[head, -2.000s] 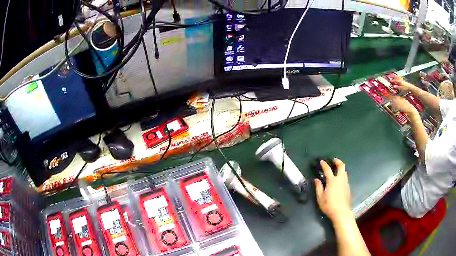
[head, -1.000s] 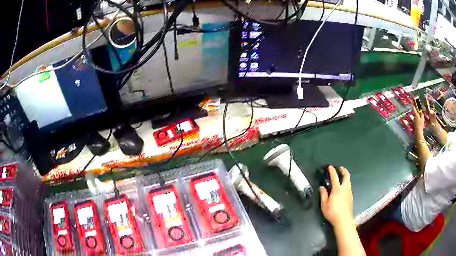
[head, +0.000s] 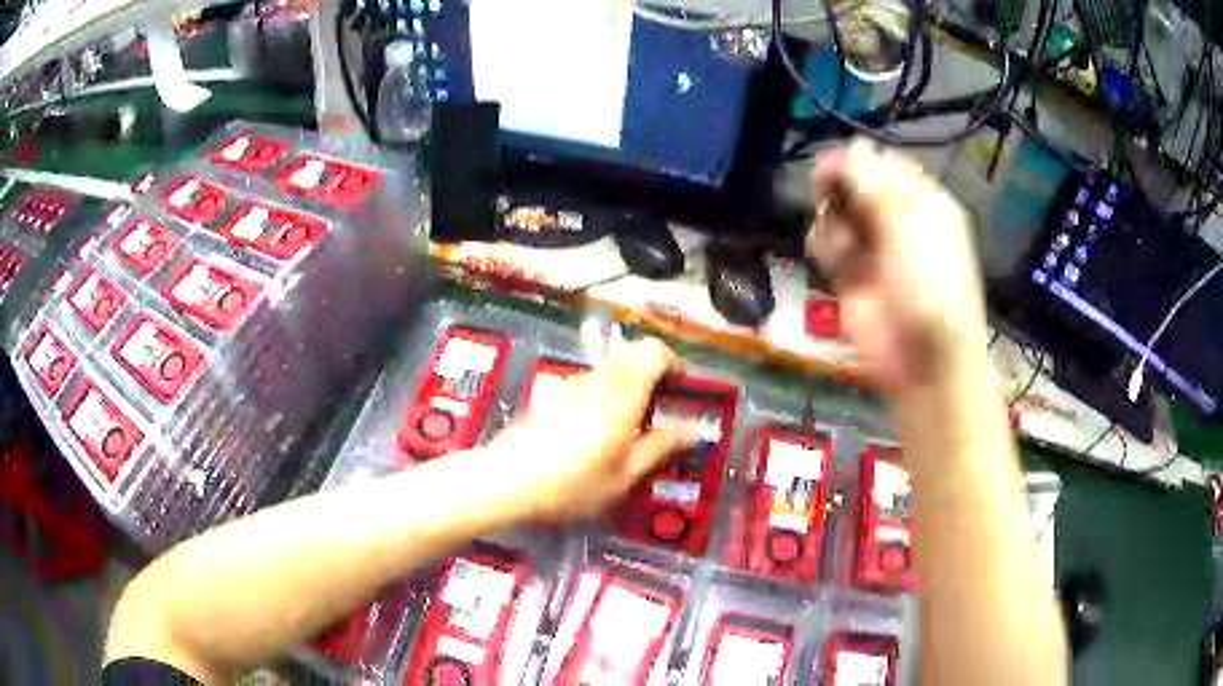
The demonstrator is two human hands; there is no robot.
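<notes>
A clear plastic tray (head: 537,539) of red handheld devices lies in front of me, each device with a white label and a dark ring. My left hand (head: 590,429) reaches over the tray, its fingers on or just beside a red device (head: 673,516) near the middle of the back row; its fingertips are partly hidden, so I cannot tell if it grips. My right hand (head: 905,268) is raised above the back right of the tray, blurred, with fingers curled; I cannot tell whether it holds something.
A tall stack of clear trays (head: 288,362) with red devices on top stands at left. Two black mice (head: 739,282) lie below the monitor (head: 617,81). Black cables (head: 925,101) hang above. A white cable (head: 1164,328) hangs before the right monitor (head: 1127,288).
The view has swung left. My right hand has left the mouse on the green mat and is now raised over the tray. My left hand has come into view over the devices.
</notes>
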